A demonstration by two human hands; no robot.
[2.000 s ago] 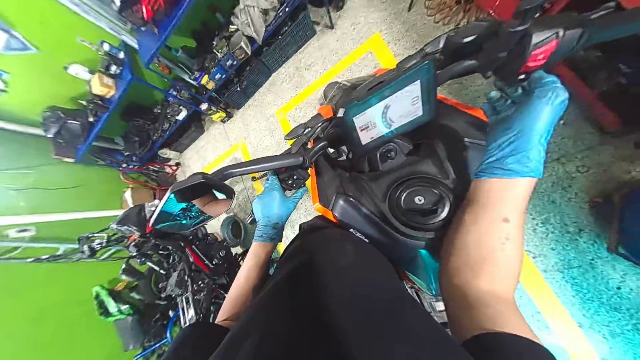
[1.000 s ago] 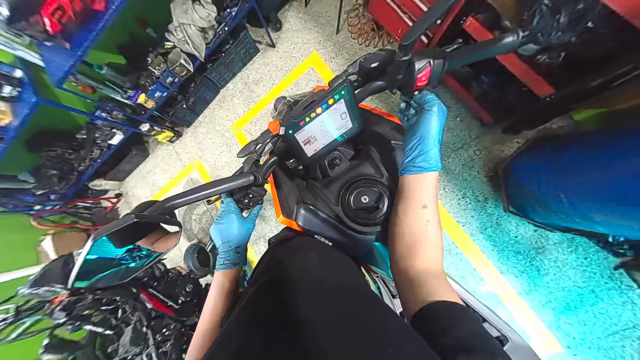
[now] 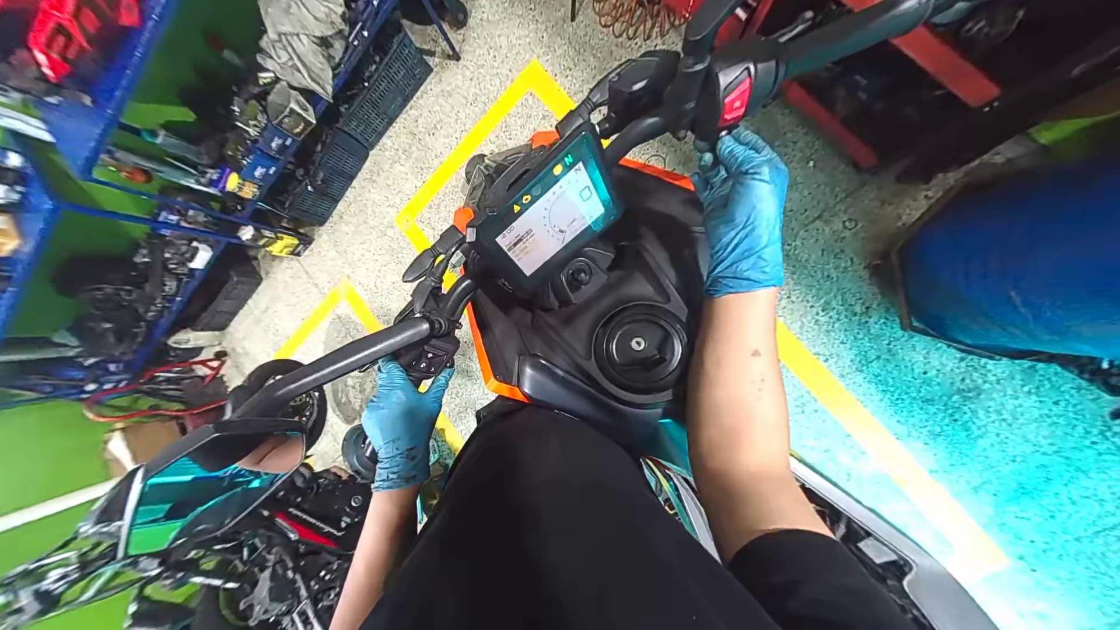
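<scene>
A motorcycle with a lit display (image 3: 556,210) stands below me, its round fuel cap (image 3: 640,346) on the black tank cover. My left hand (image 3: 401,429), in a blue glove, touches the underside of the switch cluster (image 3: 429,357) on the left handlebar; its fingertips are partly hidden. My right hand (image 3: 744,210), also gloved in blue, has its fingers bent just below the red switch (image 3: 737,102) of the right handlebar. Whether it grips anything there cannot be made out. A mirror (image 3: 201,490) on the left shows a reflection.
Blue shelves (image 3: 52,206) with parts and dark plastic crates (image 3: 385,87) stand at the left. A blue barrel (image 3: 1015,254) is on the right, near red metal frames (image 3: 945,61). Another motorcycle (image 3: 306,534) lies at lower left. Yellow lines (image 3: 472,144) mark the floor.
The view has shifted over the motorcycle. Both hands stay near the same switch clusters; no clear grasp or release shows.
</scene>
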